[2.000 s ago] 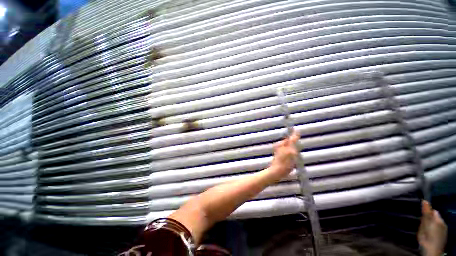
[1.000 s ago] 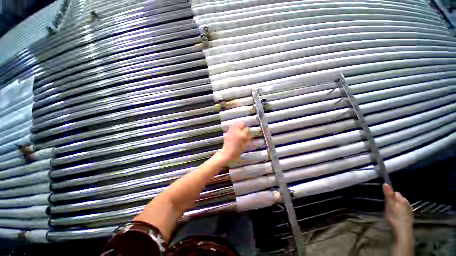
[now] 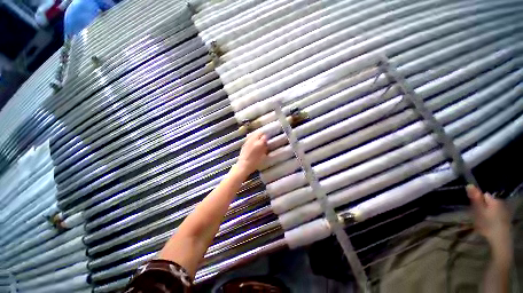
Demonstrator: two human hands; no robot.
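A rectangular wire rack of flat silver bars lies tilted over the white padded tubes and reaches past the bench's near edge. My right hand, bare and slightly blurred, grips the near end of its right bar. My left hand, bare with fingers curled, is just left of the rack's left bar, over the border of padded and bare tubes. Whether it holds anything small is hidden. Dark and brassy clips sit on the padding near the left bar; another clip is at the front tube.
Bare shiny steel tubes run left of the padding. More white sleeves cover the far left tubes. Grey-brown cloth and thin rods lie below the bench edge at right. A blue rounded object is at the top left.
My left hand has come off the rack's left bar and moved left. The rack and my right hand have shifted slightly in view, and the camera view has turned.
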